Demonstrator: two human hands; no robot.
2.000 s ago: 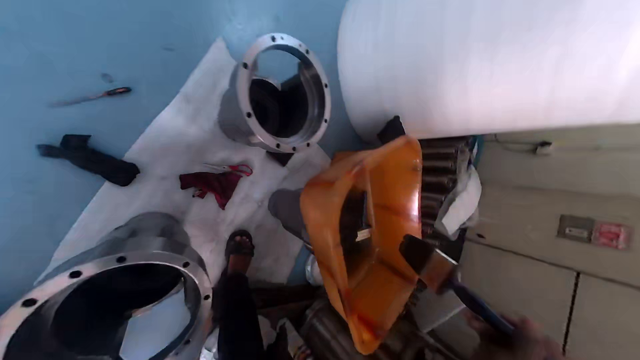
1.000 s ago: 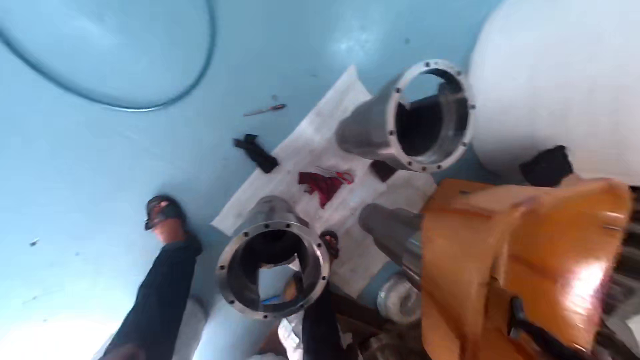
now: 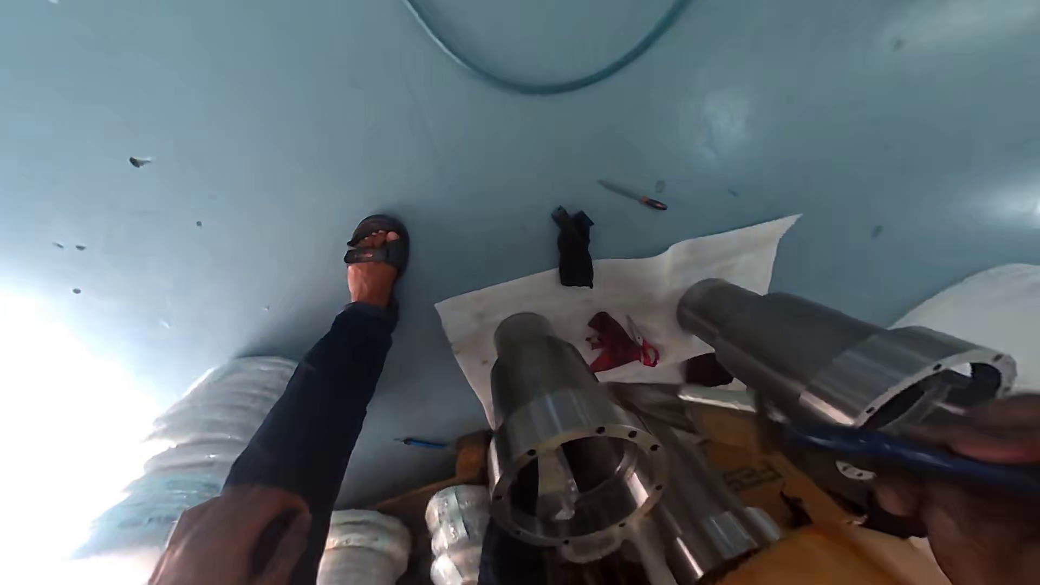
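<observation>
My right hand (image 3: pixel 967 487), blurred at the right edge, is closed around a tool with a dark blue handle (image 3: pixel 902 455); in the earliest view this tool shows a broad, brush-like end. My left hand (image 3: pixel 236 536) hangs over my trouser leg at the lower left, its fingers curled, and I cannot tell whether it holds anything. A flanged steel cylinder (image 3: pixel 552 406) stands at the lower middle, with bolt holes around its rim. A second steel cylinder (image 3: pixel 837 349) is just behind my right hand. An orange container (image 3: pixel 821 556) shows partly at the bottom edge.
A white sheet (image 3: pixel 479 317) lies under the cylinders, with a red cloth (image 3: pixel 609 341), scissors (image 3: pixel 646 345) and a black cloth (image 3: pixel 575 248). Beyond are a wooden-handled file-like tool (image 3: pixel 634 195) and a hose (image 3: pixel 544 88). Wrapped rolls (image 3: pixel 219 414) stand lower left; a cardboard box (image 3: pixel 743 463) is near the cylinders.
The view has swung far to the left. The orange container has gone from mid-view to the bottom edge. My left hand has come more into view, and the tool remains in my right hand.
</observation>
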